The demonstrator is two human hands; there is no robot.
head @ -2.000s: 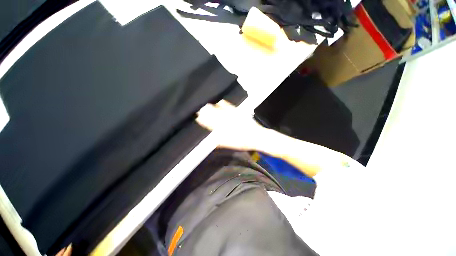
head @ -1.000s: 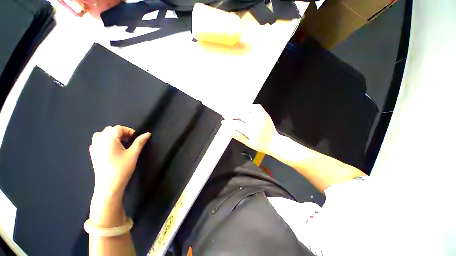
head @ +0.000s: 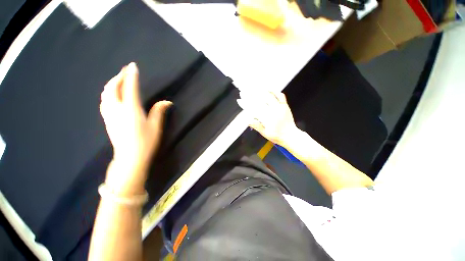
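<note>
A large matte black panel [head: 61,122] with square corner notches lies on the white table, with folds or layered edges along its near right side. My left hand [head: 133,114], with a pale band at the wrist, is over the panel's middle, thumb apart from the fingers, holding nothing visible. Whether it touches the panel I cannot tell. My right hand [head: 270,116] is at the panel's near right corner by the table edge. Its fingertips are washed out by glare, so a grip on the corner cannot be made out.
An orange-yellow glue bottle [head: 261,12] lies beyond the panel near the top. Part of a black strip heap [head: 318,9] is at the table's far right. Black panels [head: 331,97] lie below the table edge at right, beside a cardboard carton [head: 369,35]. A grey apron [head: 244,204] is close to the table edge.
Since one second ago, my left hand has moved away from me over the panel and its fingers have straightened. My right hand stays at the near right corner. The camera view has shifted.
</note>
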